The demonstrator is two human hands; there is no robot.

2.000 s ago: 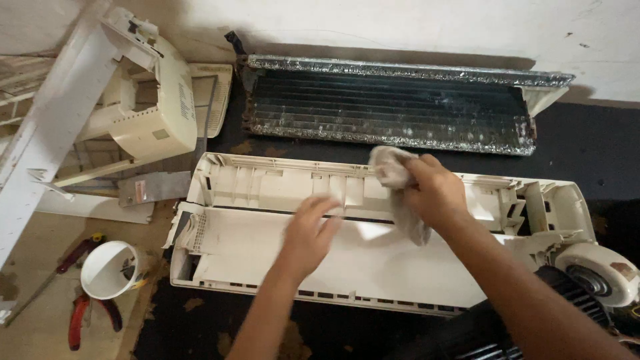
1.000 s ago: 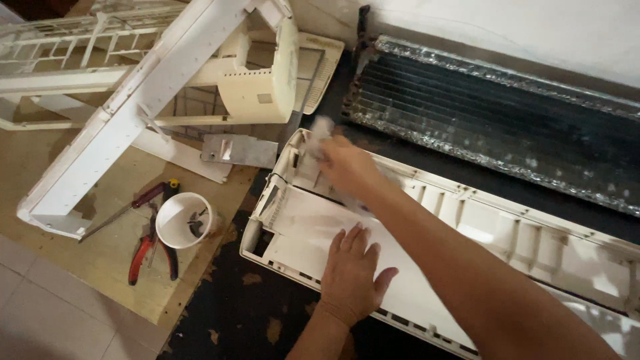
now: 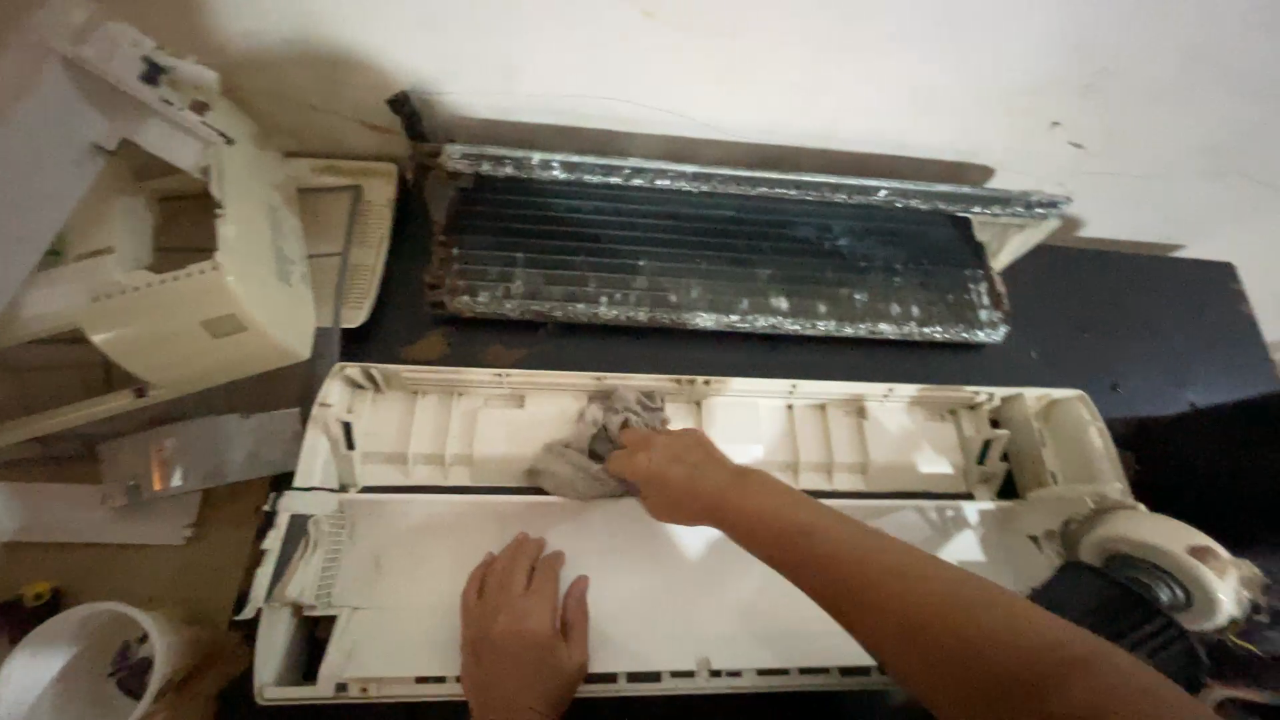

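The white plastic base housing of a split air conditioner's indoor unit (image 3: 780, 590) lies lengthwise before me. My right hand (image 3: 675, 470) is closed on a crumpled grey rag (image 3: 590, 455), which touches the ribbed upper trough of the housing left of its middle. My left hand (image 3: 525, 625) rests flat on the smooth white panel of the housing, fingers slightly apart, holding nothing. At the housing's right end sits a round white motor (image 3: 1150, 560), and a dark cylindrical part (image 3: 1110, 610), perhaps the fan, lies partly behind my right forearm.
A finned evaporator coil (image 3: 720, 250) with foil-like edges lies beyond the housing, by the wall. Cream plastic covers (image 3: 220, 290) stand at the left, with a metal plate (image 3: 200, 455) below them. A white cup (image 3: 85, 660) holding small parts is at the lower left. The dark surface (image 3: 1140, 310) extends right.
My right hand and the rag have moved from the housing's left end rightward along the upper trough. The view has swung back to the right. My left hand remains on the white panel.
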